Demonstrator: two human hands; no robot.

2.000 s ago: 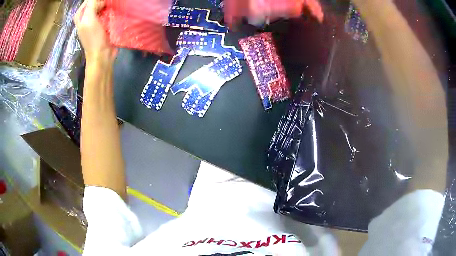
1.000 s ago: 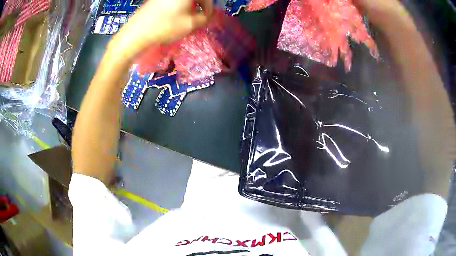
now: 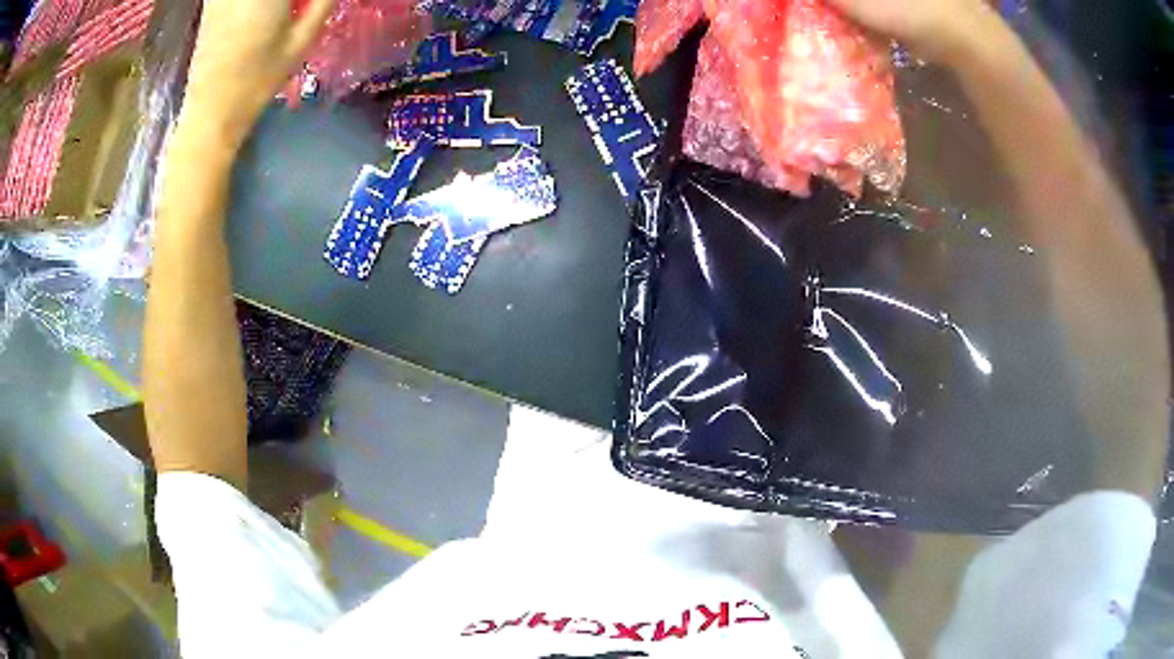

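Note:
Several blue circuit boards (image 3: pixel 372 222) lie loose on the dark green bench, one of them apart (image 3: pixel 614 119) beside the black sheet. My left hand (image 3: pixel 264 45), at the top left and cut off by the top edge, has its fingers at pink bubble wrap (image 3: pixel 373 45); its grip is unclear. My right hand (image 3: pixel 901 16), partly cut off at the top, is at a crumpled pink wrap (image 3: pixel 805 97) over the back of the glossy black pocket sheet (image 3: pixel 747 335). Its fingertips are hidden.
A carton of pink bundles (image 3: pixel 97 122) stands at the upper left, with clear plastic liner (image 3: pixel 58 270) spilling over it. A black mesh item (image 3: pixel 286 373) and a brown carton flap (image 3: pixel 126 435) are below the bench edge (image 3: pixel 425 371). A red object (image 3: pixel 28 551) is at lower left.
My left hand has moved up and left with the pink wrap, uncovering boards. One board now lies by the sheet's left edge. The black mesh item has come into view.

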